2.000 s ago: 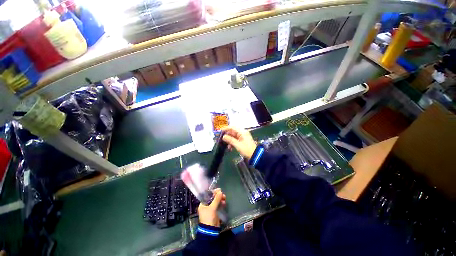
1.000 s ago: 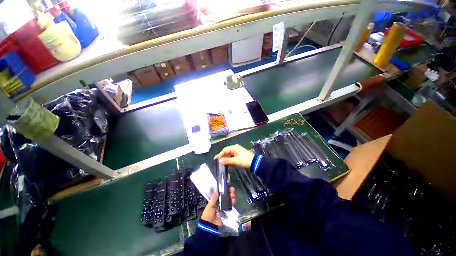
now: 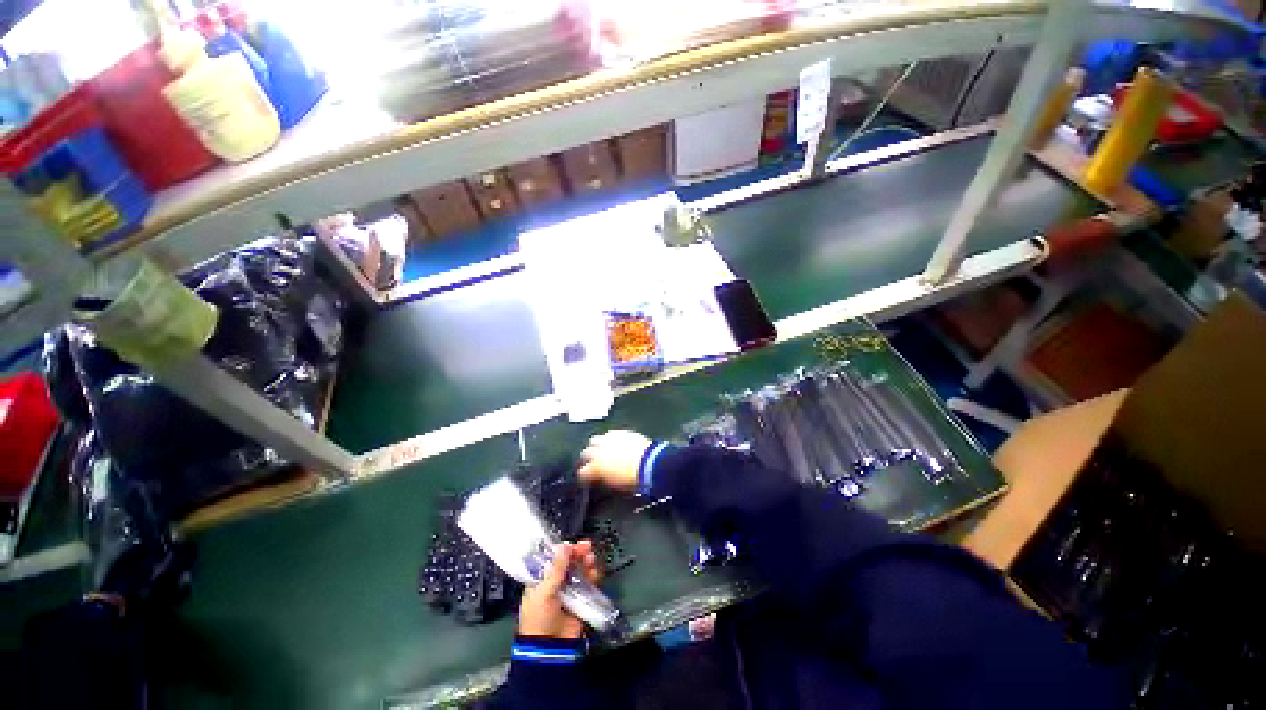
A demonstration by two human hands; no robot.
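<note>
My left hand point(image 3: 558, 594) holds a fan of whitish clear poly bags point(image 3: 505, 527) above the front of the green bench. My right hand point(image 3: 615, 461) is at the far end of the block of unbagged black remote controls point(image 3: 469, 566). Its fingertips are at a black remote, but whether they grip it is unclear. The bags and left hand partly hide the block. Bagged remotes point(image 3: 833, 423) lie in a row at the right, with shiny film ends. My right sleeve covers part of that row.
An open carton point(image 3: 1048, 479) of shiny black pieces is at lower right. White paper point(image 3: 632, 271), a tray of orange bits point(image 3: 633, 341) and a phone point(image 3: 744, 312) lie behind the hands. A metal post and black plastic heap point(image 3: 250, 326) stand left. Another person's dark sleeve shows lower left.
The remote held between my hands has left them. My right hand has moved left to the unbagged block. My left hand still holds the bags. The view has shifted slightly.
</note>
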